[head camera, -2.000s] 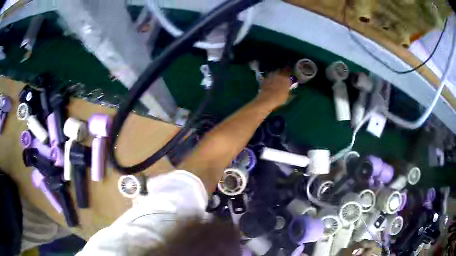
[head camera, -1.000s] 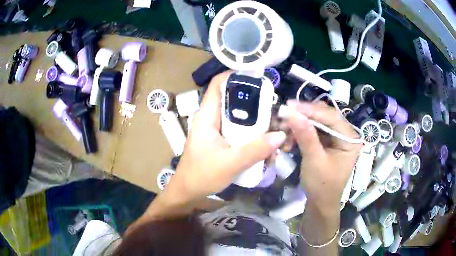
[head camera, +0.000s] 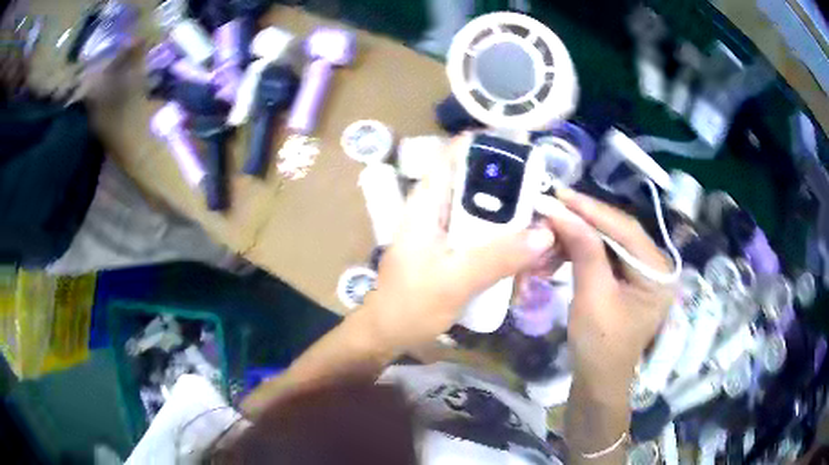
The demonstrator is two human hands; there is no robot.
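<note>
A white handheld fan point(head camera: 486, 304) stands upright in front of me, its round slotted head at the top. Its glossy black display panel point(head camera: 495, 177) faces me and shows a small lit blue-white symbol above a pale oval button. My left hand point(head camera: 436, 259) is wrapped around the handle, thumb across the front. My right hand point(head camera: 609, 272) pinches the end of the white charging cable point(head camera: 647, 269) against the handle's right side. The plug tip is hidden by my fingers, so I cannot tell if it is inserted.
Purple, white and black fans lie on the brown board point(head camera: 318, 213) at upper left. A large pile of fans point(head camera: 718, 318) is at right. A green crate point(head camera: 173, 313) holding items is at lower left. A person's dark sleeve point(head camera: 45, 173) shows at far left.
The view has turned, so the board and crate show farther right. The plug end has moved to the handle's side. The display's lit digits have become a small symbol.
</note>
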